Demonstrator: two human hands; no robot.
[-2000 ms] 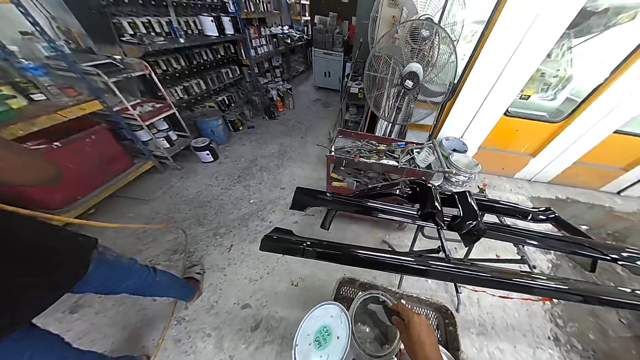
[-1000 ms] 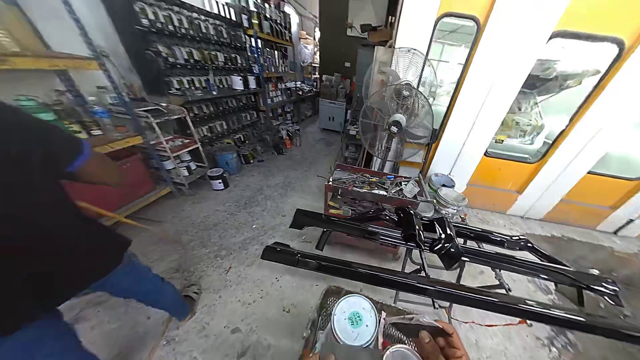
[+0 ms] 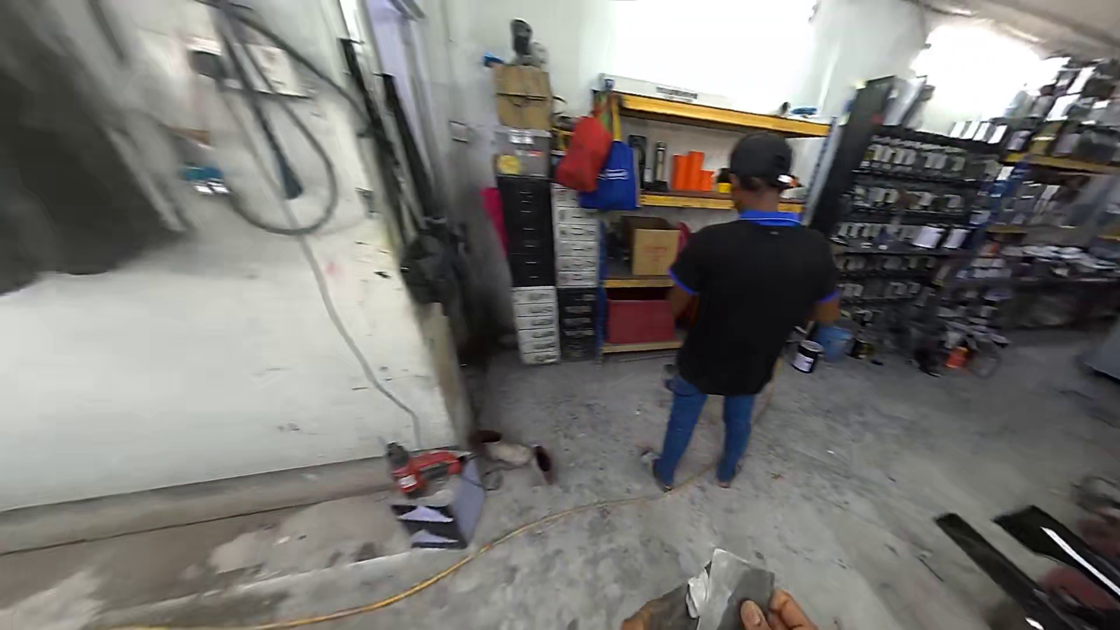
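Observation:
At the bottom edge of the head view, my right hand pinches a flat grey putty spreader, thumb on its face. Close against it on the left is my left hand, partly cut off by the frame, shut on a second grey, flat piece. A lump of pale, putty-like material shows where the two pieces meet. Most of both hands lies below the view.
A person in a black shirt stands facing the shelves. A yellow hose crosses the floor. A red power tool rests on a box at left. Glossy black parts lie at lower right.
The view has swung far left. My hands, earlier at the cans beside the black parts, now hold the flat grey pieces together. The other person now stands at the shelves.

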